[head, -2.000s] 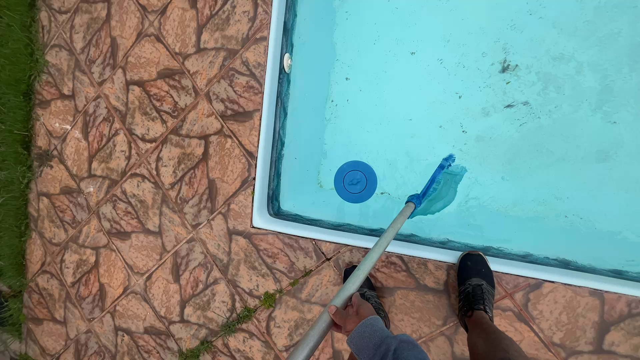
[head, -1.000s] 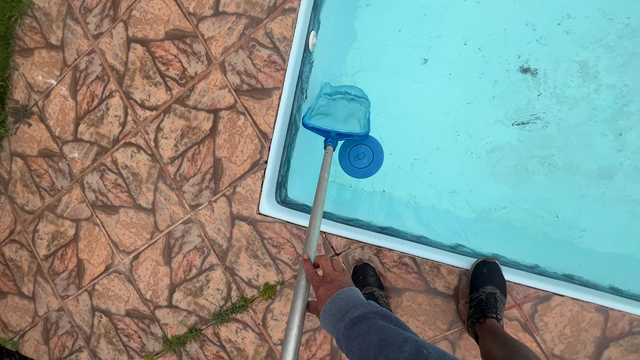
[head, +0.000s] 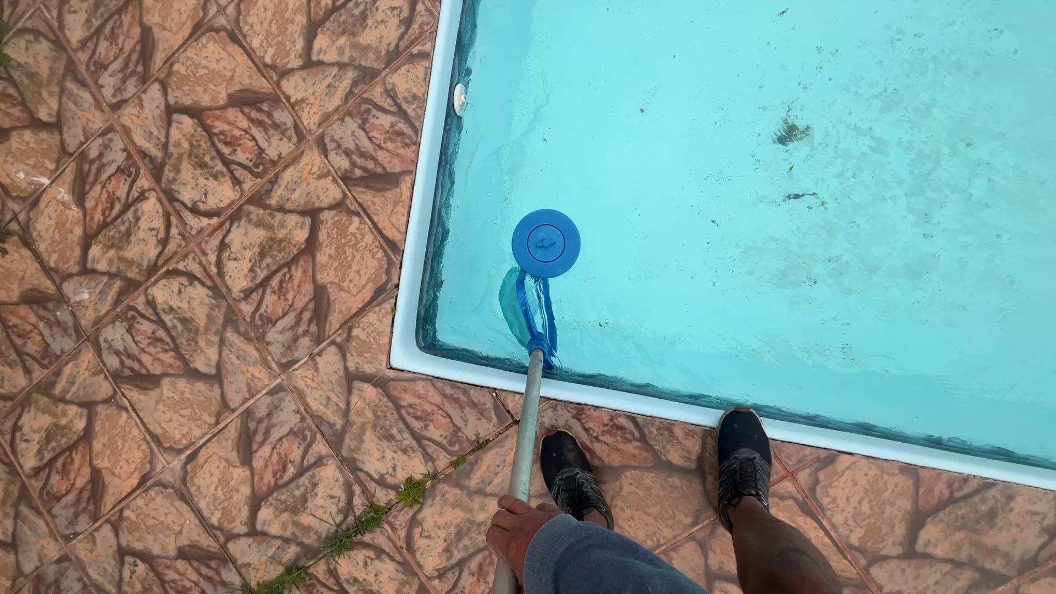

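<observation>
My right hand (head: 520, 532) is closed around a grey metal pole (head: 526, 437) near the bottom of the view, with a blue-grey sleeve at the wrist. A blue pool skimmer net (head: 532, 313) is fixed to the pole's far end. Its frame stands on edge, tilted, partly in the water near the pool corner, and its mesh bulges to the left. Just beyond the net's tip floats a round blue pool dispenser (head: 546, 243); whether they touch I cannot tell. The pole's near end is cut off by the frame. My left hand is out of view.
The white pool edge (head: 660, 406) runs in front of my feet, in dark shoes (head: 742, 454). Stone-patterned paving (head: 206, 330) surrounds the corner, with grass tufts (head: 355, 528) in a joint. A white wall fitting (head: 459, 99) and dark debris (head: 790, 130) show in the pool.
The net was right of the dispenser, then at its upper left with the mesh spread flat. Now it is on the near side of the dispenser, turned on edge. My right hand keeps its hold.
</observation>
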